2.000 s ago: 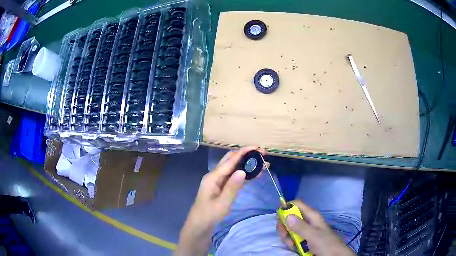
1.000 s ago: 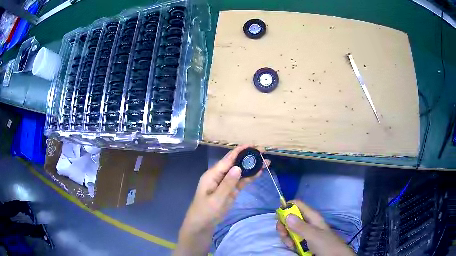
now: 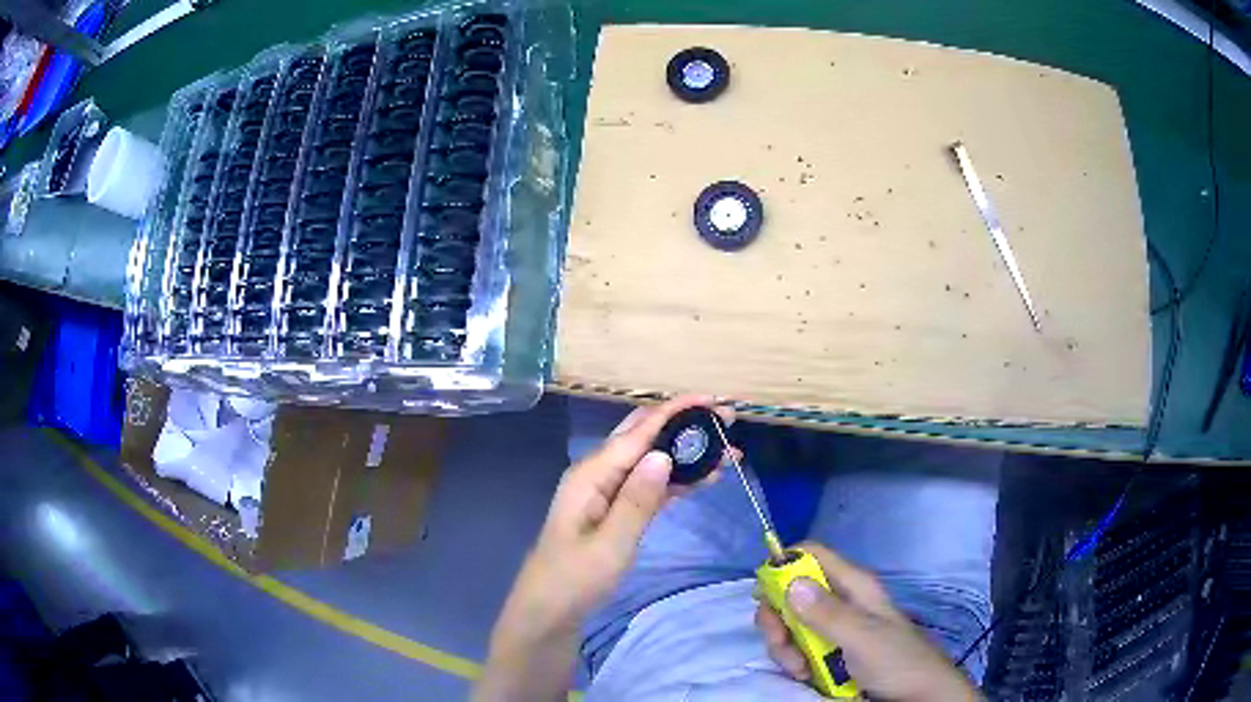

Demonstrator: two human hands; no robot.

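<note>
My left hand [image 3: 590, 514] holds a black wheel [image 3: 690, 444] with a pale grey hub, just off the near edge of the cardboard mat [image 3: 851, 329]. My right hand [image 3: 858, 624] grips a yellow-handled tool [image 3: 803, 603]. Its thin metal shaft points up to the right rim of the held wheel; whether the tip touches is too small to tell. Two more black wheels lie on the mat, one with a white hub [image 3: 727, 215] and one near the far edge [image 3: 698, 74]. Slim silver tweezers [image 3: 999, 236] lie on the mat's right side, among dark specks.
A clear blister tray [image 3: 521, 295] packed with black discs stands left of the mat. A white tub [image 3: 125, 173] is beyond it. An open carton [image 3: 309, 494] with white pieces and a blue bin [image 3: 80, 370] are below the bench. A black cable [image 3: 1177, 295] runs along the right.
The held wheel has turned and tilted slightly in my left hand, whose fingers shifted a little. My right hand and the yellow tool have barely moved.
</note>
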